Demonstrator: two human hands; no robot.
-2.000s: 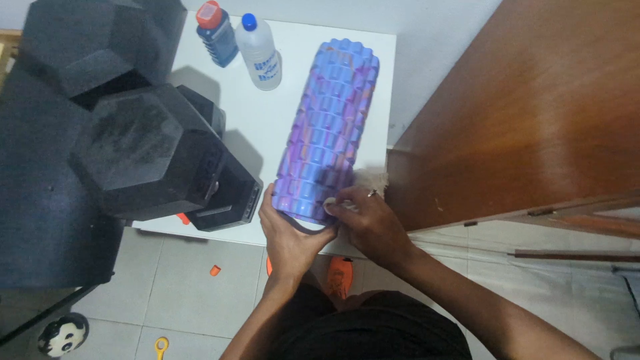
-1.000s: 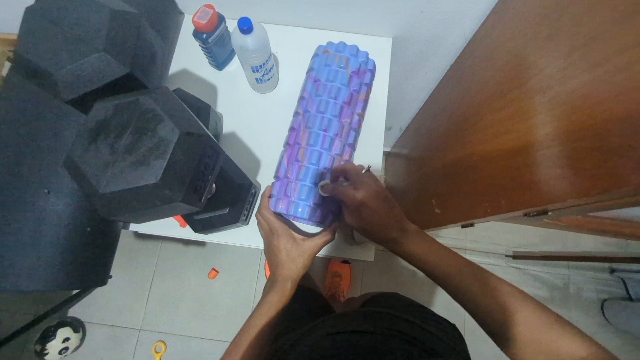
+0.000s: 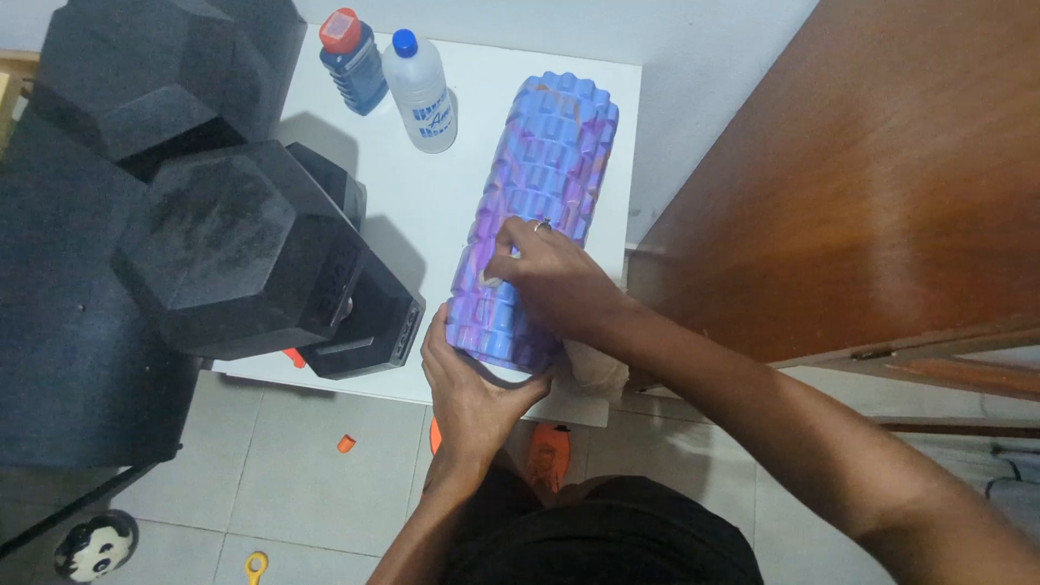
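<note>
A blue and purple textured foam roller lies lengthwise on a white table. My left hand grips its near end, thumb and fingers around the rim. With a ring on one finger, my right hand rests on the roller's upper surface, a small pale thing, perhaps a cloth or wad, pinched between thumb and fingers and mostly hidden. Beside the right wrist, a crumpled translucent bag or cloth lies at the table's near right edge.
Black hex dumbbells stand at the left, partly over the table. Behind are a clear bottle with a blue cap and a dark blue bottle with a red cap. A wooden door is at the right. Small toys, one a yellow ring, lie on the tiled floor.
My right hand has moved up along the roller, away from its near end, with the pale thing still pinched. My left hand keeps its hold on the near end.
</note>
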